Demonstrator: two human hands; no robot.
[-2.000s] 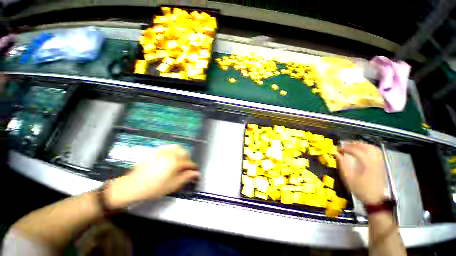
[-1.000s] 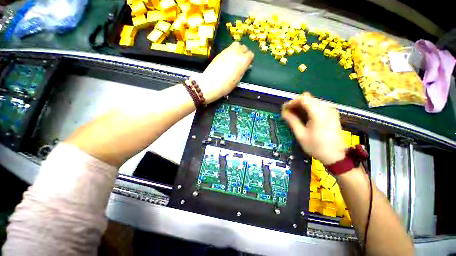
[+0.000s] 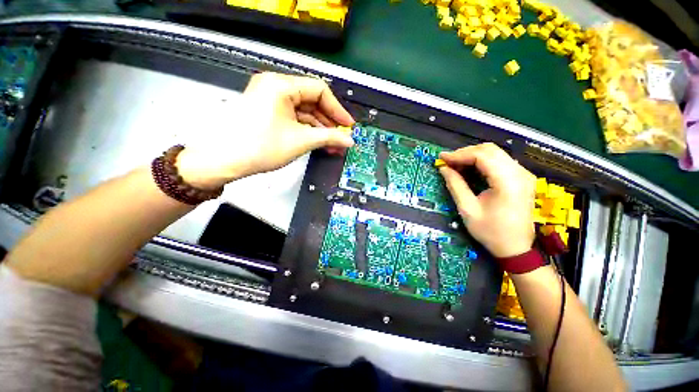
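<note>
The black carrier frame lies on the rails and holds a green circuit board in four sections with blue parts. My left hand is at the frame's top left corner, thumb and forefinger pinching a small yellow block at the board's edge. My right hand is over the upper right section, fingertips pinching another small yellow block at the board. A tray of large yellow blocks is partly hidden behind my right hand and wrist.
Loose small yellow blocks and a clear bag lie on the green mat beyond the rail. A bench tray is cut off at the top. A black flat object lies left of the frame. Another board is far left.
My left hand has moved from the mat beside the loose small blocks to the board's top left corner. My right hand remains at the upper right section. The view has shifted closer over the frame.
</note>
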